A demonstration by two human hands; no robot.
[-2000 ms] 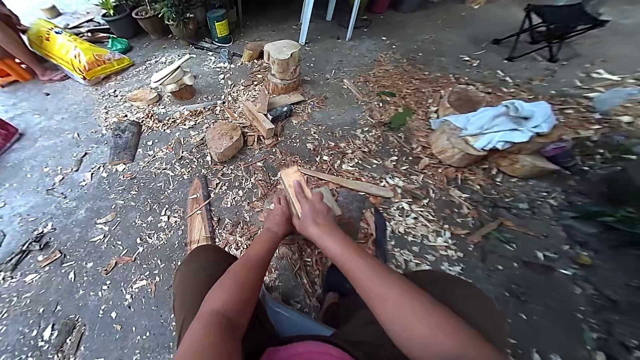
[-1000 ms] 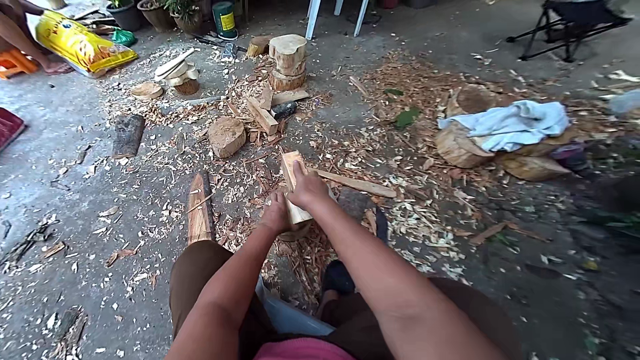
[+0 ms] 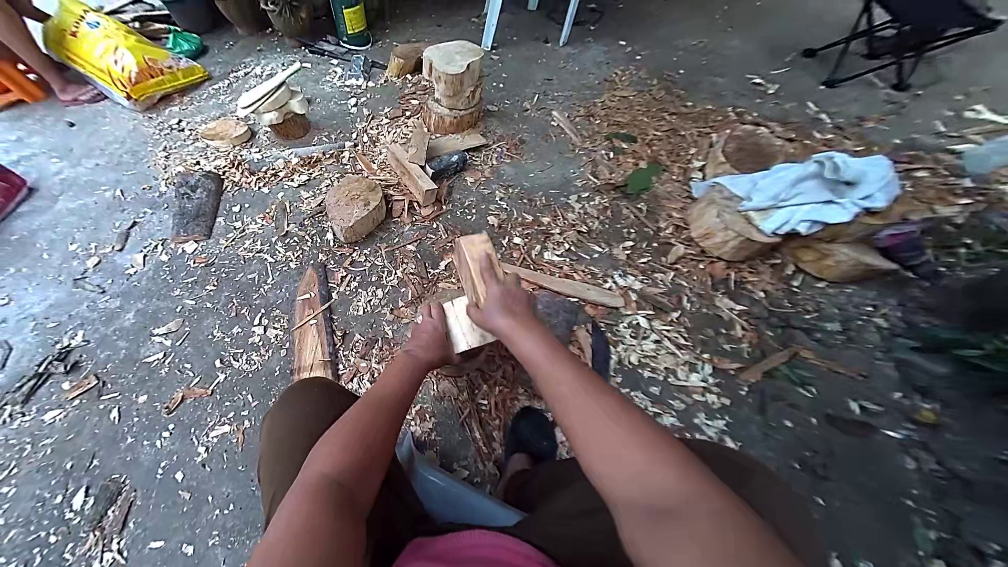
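Between my knees, my left hand [image 3: 430, 337] grips the left side of a pale squared wood block [image 3: 467, 324]. My right hand [image 3: 502, 299] is closed around a second, longer squared wood block [image 3: 474, 264], which tilts up and away from me and meets the first one. The undersides of both blocks are hidden. Below them, partly covered, is what looks like a stump. Just beyond my right hand a flat wooden strip [image 3: 571, 287] lies on the shavings. A pointed slab of wood with bark [image 3: 313, 331] lies by my left knee.
Ahead are a round log piece [image 3: 355, 208], squared offcuts [image 3: 412, 174] and stacked stumps [image 3: 453, 75]. A light blue cloth [image 3: 819, 189] covers logs at the right. A yellow sack [image 3: 118, 55] lies near another person's foot [image 3: 80, 95] at the far left. Wood chips cover much of the ground.
The wood in my hands was upright and looked like one piece; now two blocks show, the right one shifted up and forward in my right hand. My left hand has stayed near the same place.
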